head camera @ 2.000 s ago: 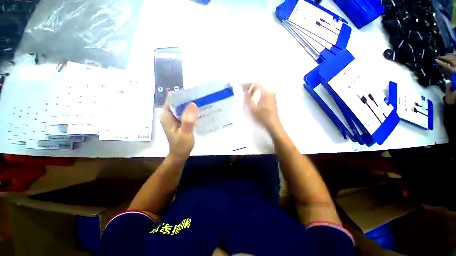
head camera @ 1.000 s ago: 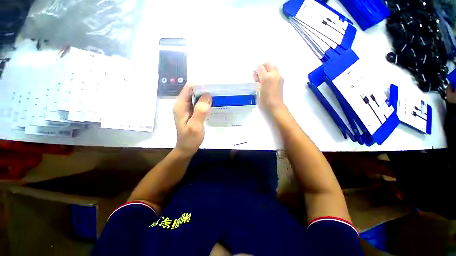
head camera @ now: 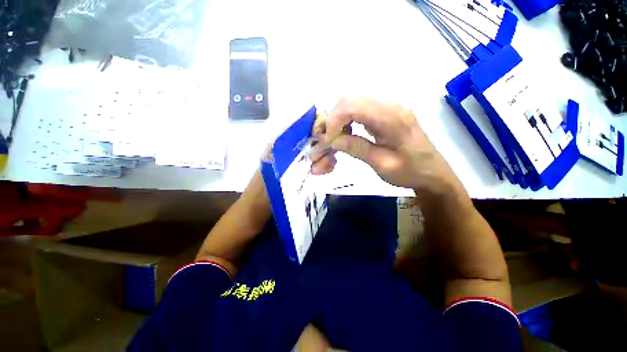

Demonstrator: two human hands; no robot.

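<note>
A blue-and-white cable box (head camera: 299, 192) stands tilted in front of me, its cable picture facing right and a blue flap up at its top end. My left hand (head camera: 322, 155) is mostly hidden behind the box; its fingertips show at the box's right edge and hold it. My right hand (head camera: 385, 141) is at the upper right edge of the box, thumb and fingers pinched close together at the edge. Something small and pale shows at the fingertips; I cannot tell what it is.
Closed boxes (head camera: 189, 130) overlap at left below a clear plastic bag (head camera: 148, 31). A smartphone (head camera: 248, 82) lies behind the box. Open boxes (head camera: 526, 117) lie fanned at right, with a smaller box (head camera: 599, 141) beside them. Black cables (head camera: 598, 51) are heaped upper right. A brown carton (head camera: 82, 292) stands below.
The box has turned from its printed back to its cable picture and now stands steeply, lower down. My right hand has come down to the box's edge. The view has shifted a little.
</note>
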